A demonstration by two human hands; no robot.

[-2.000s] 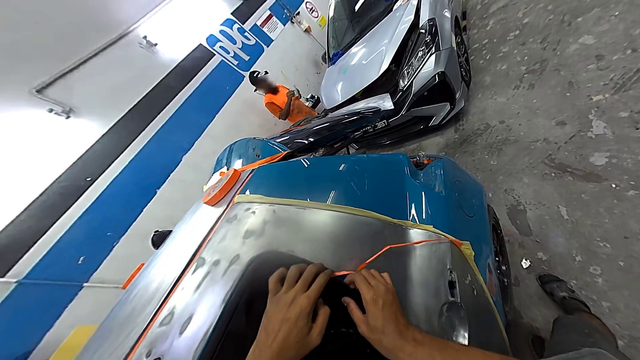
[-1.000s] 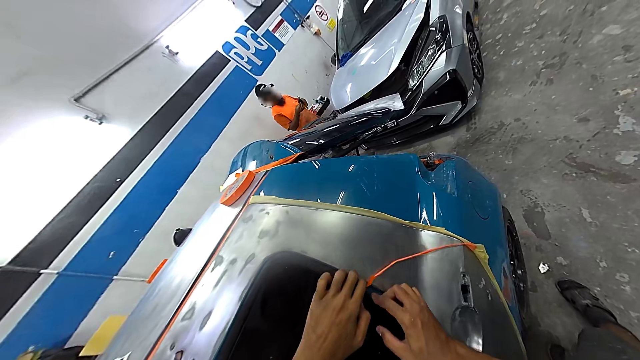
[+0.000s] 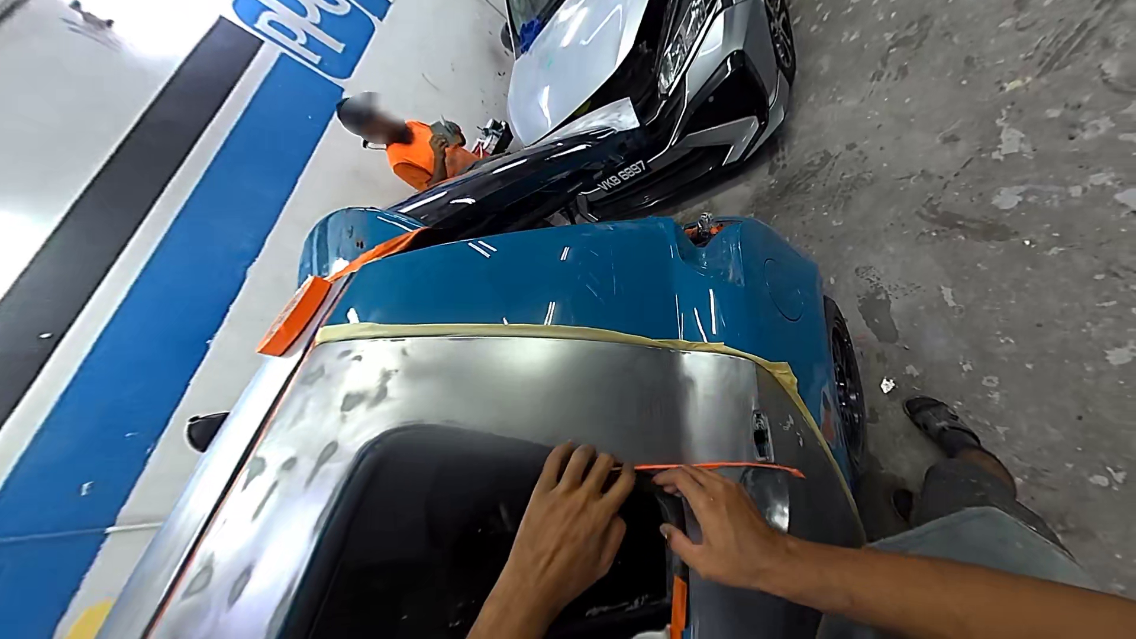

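A strip of orange tape (image 3: 719, 465) runs across the bare-metal roof panel (image 3: 532, 382) of a blue car, from between my hands toward the panel's right side. My left hand (image 3: 572, 524) rests at the upper edge of the dark glass or opening (image 3: 426, 524), fingertips by the tape's left end. My right hand (image 3: 714, 524) is just right of it, thumb and forefinger bent at the dark edge trim; whether they pinch the tape cannot be told. More orange tape (image 3: 679, 603) hangs below my right hand. Yellow masking tape (image 3: 532, 333) borders the sanded metal.
A roll of orange tape (image 3: 295, 316) sits at the panel's far left corner. Beyond the blue bodywork (image 3: 532, 275) stand a silver car (image 3: 577, 62) and a person in orange (image 3: 413, 155) beside a dark loose body panel (image 3: 524, 177). A sandalled foot (image 3: 941, 426) is at right.
The orange strip, bent and slanting up to the right from my hands before, now lies nearly straight across the metal. My hands stay close together at the dark edge.
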